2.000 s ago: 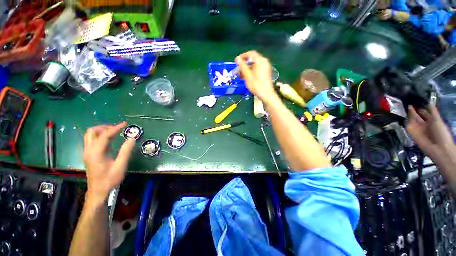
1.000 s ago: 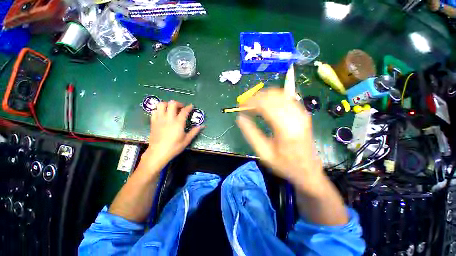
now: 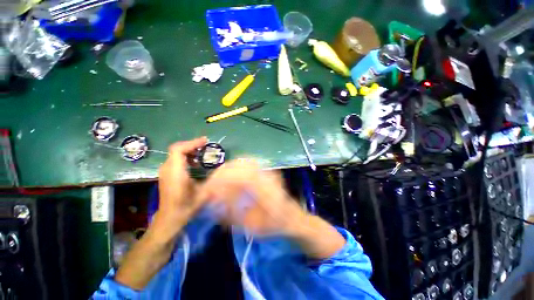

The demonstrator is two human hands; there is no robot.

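A round module [image 3: 212,155] with a dark ring and pale inside is at the bench's front edge, between my hands. My left hand [image 3: 178,179] has its fingertips on the module's left side and grips it. My right hand [image 3: 252,190] is blurred, just below and right of the module; its fingers and anything in them cannot be made out. Two more round modules [image 3: 105,129] [image 3: 134,147] lie on the green bench to the left, with thin wire strands near them.
Thin tweezers [image 3: 132,104], a yellow screwdriver [image 3: 238,91], a yellow-and-black stick [image 3: 228,113] and a metal rod [image 3: 302,140] lie beyond my hands. Behind are a blue bin [image 3: 245,54], tissue [image 3: 207,72] and clear cup [image 3: 132,61]. At right are a light blue bottle [image 3: 369,67], cables and black trays [image 3: 410,228].
The view has shifted right. My left hand has gone from among the modules to one at the right. My right hand has moved from beside the yellow tools to just below that module.
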